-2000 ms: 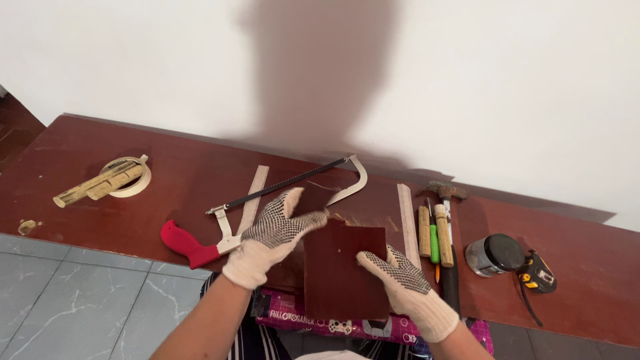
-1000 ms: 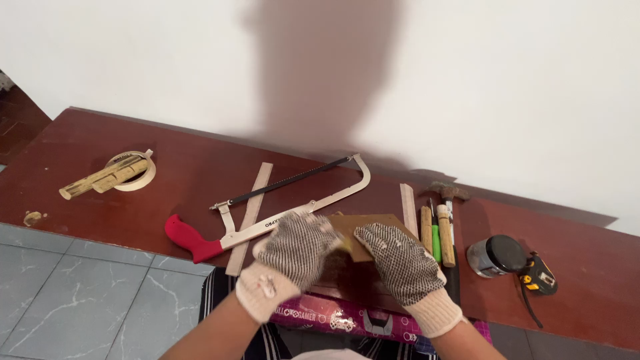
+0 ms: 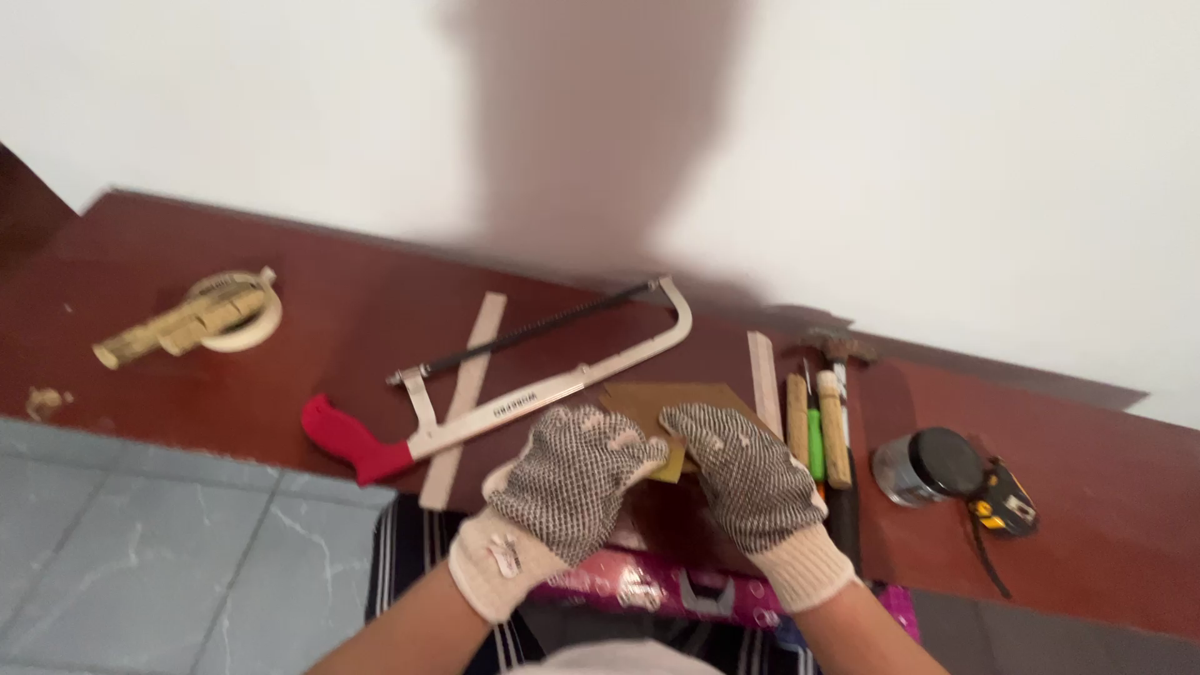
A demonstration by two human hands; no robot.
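Both hands wear knitted gloves with dark dots. My left hand (image 3: 579, 483) is closed on a small yellowish piece (image 3: 668, 466), perhaps sandpaper, at the near edge of a brown sheet (image 3: 694, 398). My right hand (image 3: 748, 473) rests on that sheet's right side, its fingers bent over it; what its fingertips grip is hidden. A hacksaw (image 3: 553, 386) with a red handle lies left of and beyond the hands, across a pale wooden strip (image 3: 452, 441). Another pale strip (image 3: 764, 380) lies just beyond my right hand.
Bamboo pieces (image 3: 183, 323) lie on a tape roll (image 3: 267, 323) at the left. On the right are a hammer (image 3: 841, 352), a green-handled tool (image 3: 816, 445), bamboo pieces (image 3: 832, 431), a black-lidded jar (image 3: 923, 467) and a tape measure (image 3: 1005, 502). A white wall stands behind the bench (image 3: 375, 272).
The dark reddish-brown board face held up between my hands two seconds ago no longer shows; a lighter brown surface does. Both hands have come closer together, with their backs upward.
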